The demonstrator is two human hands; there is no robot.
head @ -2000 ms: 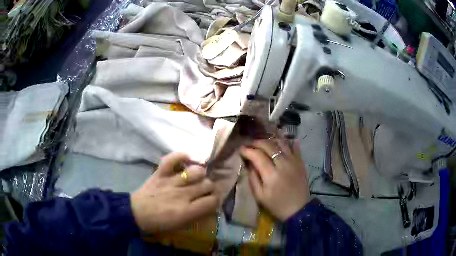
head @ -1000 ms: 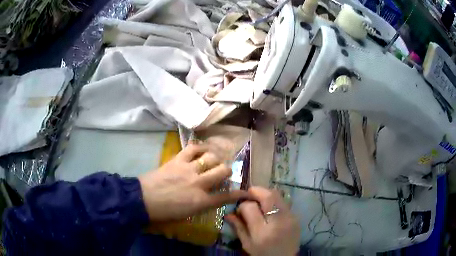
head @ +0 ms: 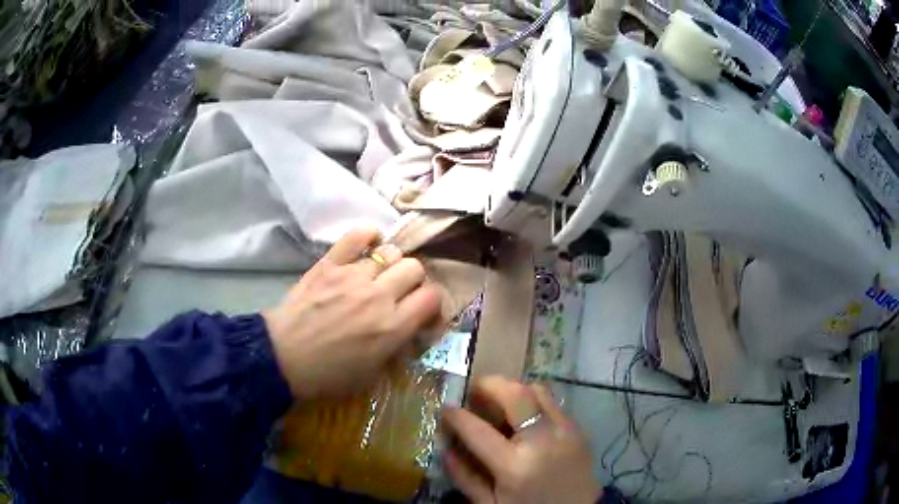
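A beige strip (head: 503, 320) runs from under the head of the white sewing machine (head: 547, 128) toward me. My right hand (head: 522, 438) holds its near end between thumb and fingers. My left hand (head: 360, 310) pinches the edge of the light grey panel (head: 286, 202) left of the machine head. The panel lies in loose folds reaching to the left. The needle and presser foot are hidden in shadow under the head.
A rumpled grey and beige heap (head: 463, 94) lies behind the needle. Folded grey panels (head: 59, 226) are stacked at far left. Spare strips (head: 695, 315) lie under the machine arm. Dark thread ends (head: 651, 433) and yellow-orange tape (head: 345, 443) are near my hands.
Since one second ago my left hand has moved up and away from my right hand to the panel's edge. My right hand stays low on the strip's near end. Earlier both hands were nearer the needle.
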